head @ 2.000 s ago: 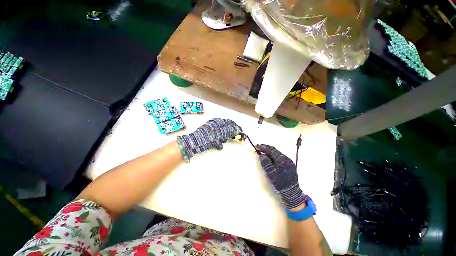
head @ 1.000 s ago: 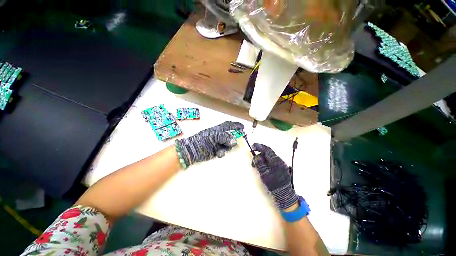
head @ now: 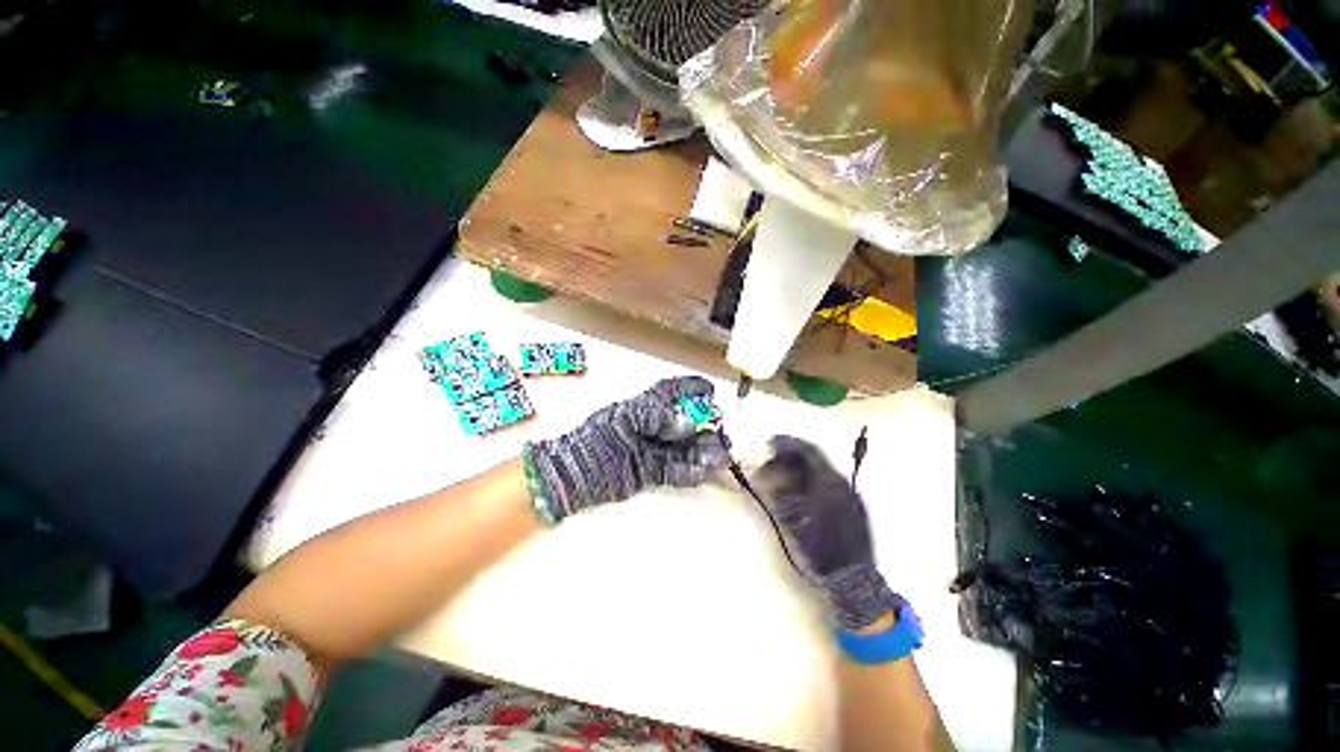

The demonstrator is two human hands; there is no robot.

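Observation:
My left hand (head: 629, 448), in a mottled grey knitted glove, holds a small green circuit board (head: 697, 413) between thumb and fingers, below the white machine arm (head: 788, 287). A black power cable (head: 761, 507) runs from the board down toward my right hand (head: 817, 514). My right hand is gloved, slightly blurred and beside the cable; whether its fingers grip anything is unclear. The dark soldering tip (head: 744, 387) points down just above and right of the board. A cable plug end (head: 860, 448) shows beyond my right hand.
Loose circuit boards (head: 478, 385) lie on the white board (head: 588, 588) at left. The wooden machine base (head: 588, 228) stands behind, with a fan (head: 679, 30). A tangled cable pile (head: 1139, 610) lies at right, below a grey post (head: 1161, 316). A black mat (head: 177, 338) is at left.
My right hand has come away from the board end of the cable, and more cable shows between the hands. The view has shifted, showing more of the fan.

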